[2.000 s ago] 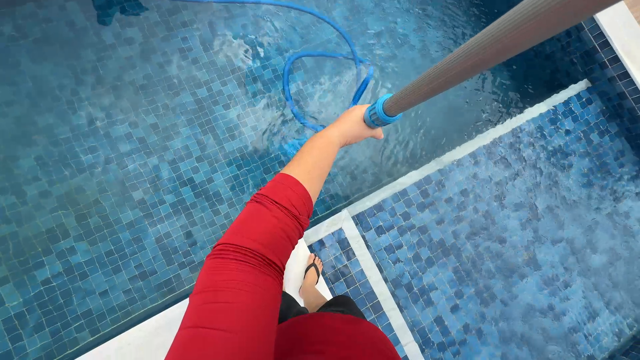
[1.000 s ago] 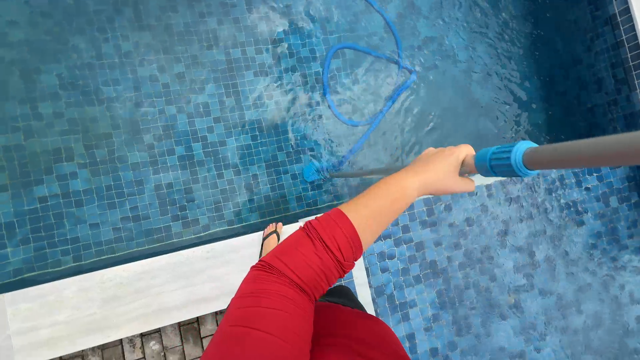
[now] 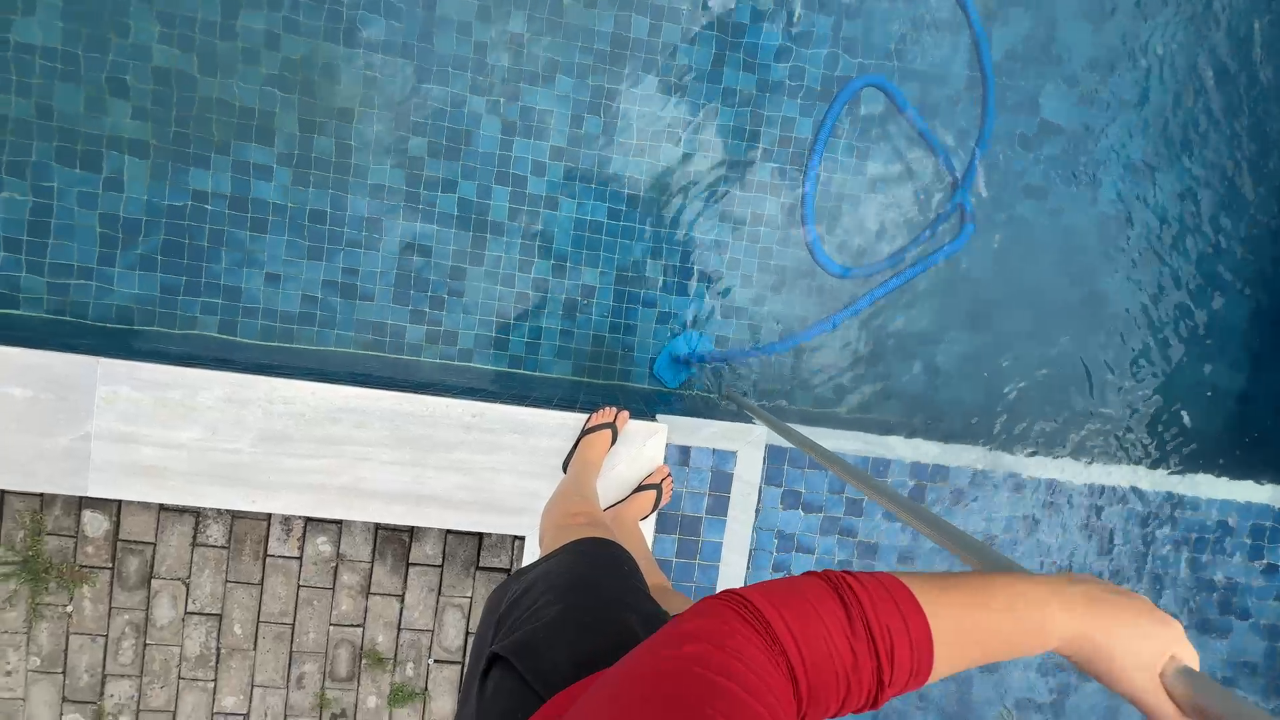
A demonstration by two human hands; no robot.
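Observation:
My left hand [image 3: 1130,640], at the lower right, is closed around a long grey pole [image 3: 880,495]. The pole runs under my forearm, out over the shallow ledge and down into the water, where its lower end blurs. Close to that end is a blue pool cleaning head [image 3: 682,360], underwater beside the pool wall. A blue ribbed hose [image 3: 860,300] leads from the head, loops once and leaves at the top. My right hand is out of view.
My feet, in black flip-flops [image 3: 598,430], stand on the corner of the pale stone coping [image 3: 330,440]. Brick paving [image 3: 250,590] borders it at lower left. A blue-tiled shallow ledge [image 3: 900,500] with a white edge lies to the right of my feet.
My left hand has moved to the lower right, still around the pole. The blue pole collar seen earlier is out of view. The view has shifted, showing more paving and both feet.

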